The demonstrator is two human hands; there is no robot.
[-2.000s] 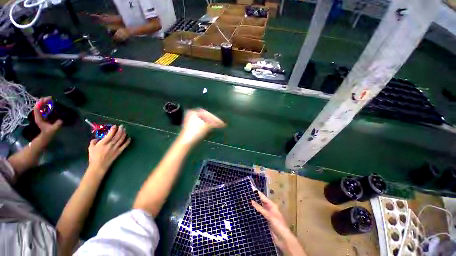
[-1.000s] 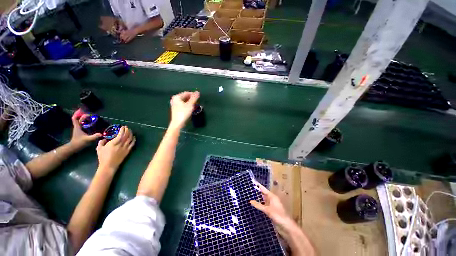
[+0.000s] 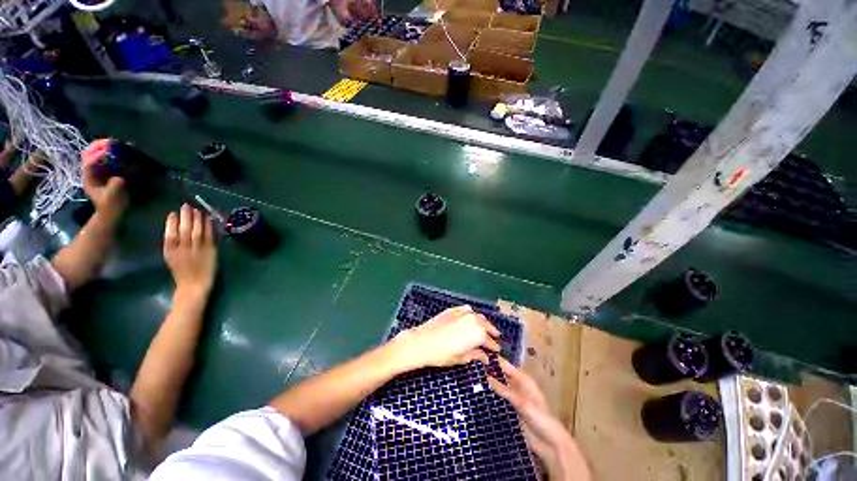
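Note:
The gridded adhesive pad sheet is dark with fine white lines and glossy glare, tilted at the bottom centre. My right hand holds its upper right edge. My left hand is at the sheet's top corner, fingers bent and meeting the right hand's fingertips; whether it pinches a pad is hidden. A lower sheet stack lies flat underneath, its pale edge showing. A black cylindrical unit stands on the green conveyor beyond my hands.
Several black cylinders stand at right on the cardboard mat, beside a perforated holder strip. A white metal post slants up right. A neighbour's hands are at left near a cylinder. Divided cartons stand across the line.
My left hand has come back from over the conveyor to the sheet's top corner. The cylinder on the belt now stands farther right. The neighbour's hands have moved apart, one off its cylinder.

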